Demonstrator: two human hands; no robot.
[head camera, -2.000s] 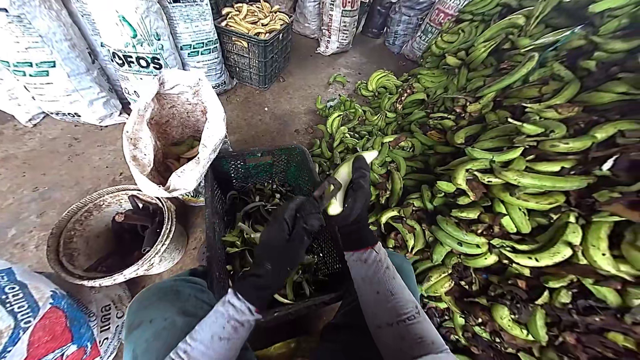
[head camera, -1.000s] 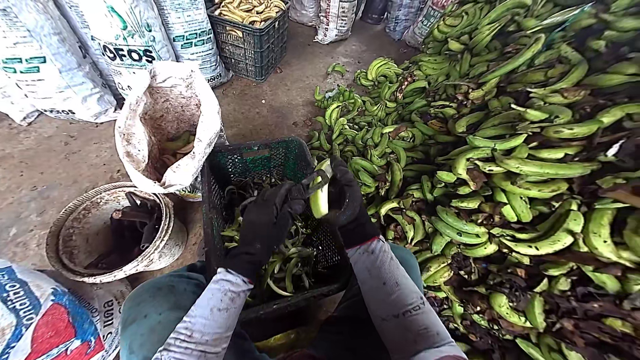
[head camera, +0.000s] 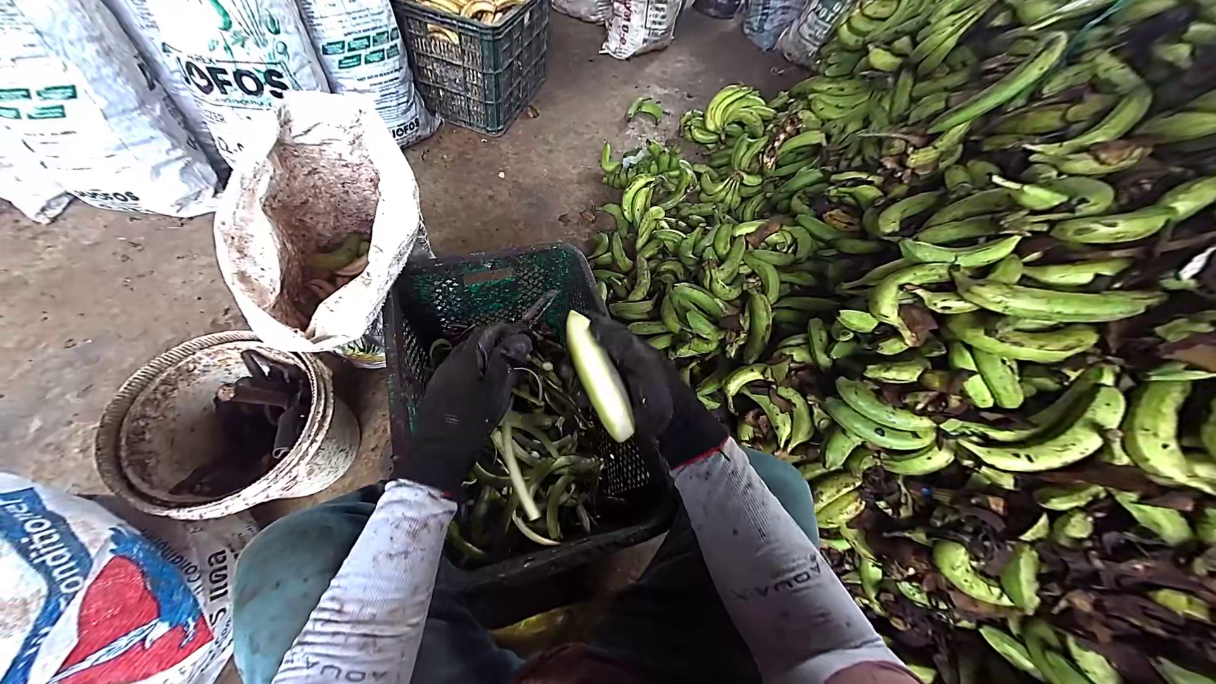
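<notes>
Both my hands wear dark gloves above a green plastic crate (head camera: 402, 418) between my knees. My right hand (head camera: 646, 375) grips a partly peeled plantain (head camera: 598, 375), its pale flesh facing left. My left hand (head camera: 465, 394) is curled, with the blade of a knife (head camera: 540, 306) sticking out past its fingers; the handle is hidden in the glove. Long strips of green peel (head camera: 518, 465) lie in the crate beneath both hands.
Left of the crate stand an open white sack (head camera: 389, 228) with pale pieces inside and a dirty bucket (head camera: 337, 446) holding dark items. A large heap of green plantains (head camera: 950, 285) spreads on the right. Full sacks (head camera: 123, 104) and another crate (head camera: 484, 71) stand behind.
My left hand and the knife have moved left, apart from the plantain. Two seconds ago the plantain was held higher, with the knife against it.
</notes>
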